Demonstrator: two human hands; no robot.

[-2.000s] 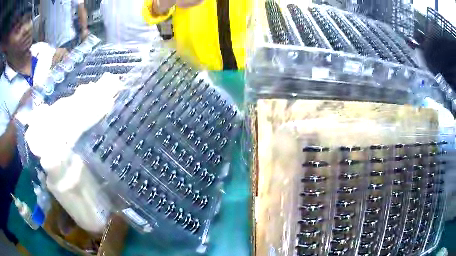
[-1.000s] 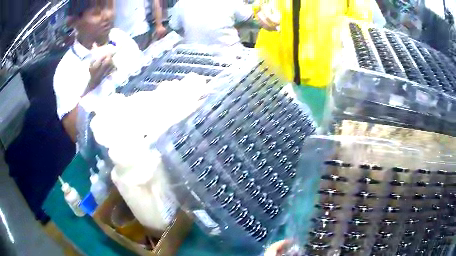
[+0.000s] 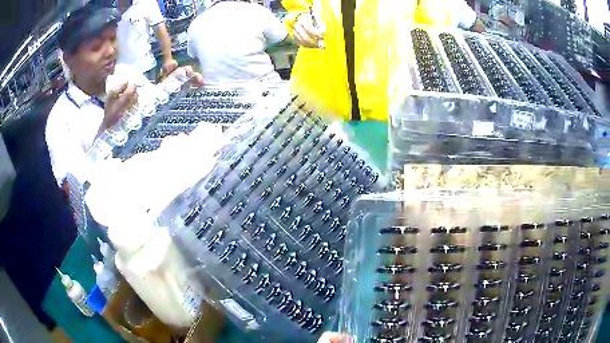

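Observation:
A clear ribbed tray (image 3: 364, 268) with rows of small black flanged parts lies at the lower right, cut off by the bottom edge. It overlaps the tan support (image 3: 508, 177) and sticks out to its left over the green bench. Fingertips of my left hand (image 3: 332, 337) show at the bottom edge, at the tray's left side. They appear to grip its rim; the rest of the hand is cut off. My right hand is out of the picture.
A filled tray (image 3: 257, 268) leans at centre-left beside a white cloth (image 3: 150, 181) and white jug (image 3: 160, 275) in an open carton (image 3: 207, 325). Dropper bottles (image 3: 75, 293) stand left. Stacked trays (image 3: 481, 127) stand behind the support. People are behind the bench.
The front tray has shifted left relative to the support and now overhangs its left edge. My left fingertips have appeared at its left side. The camera view has also shifted.

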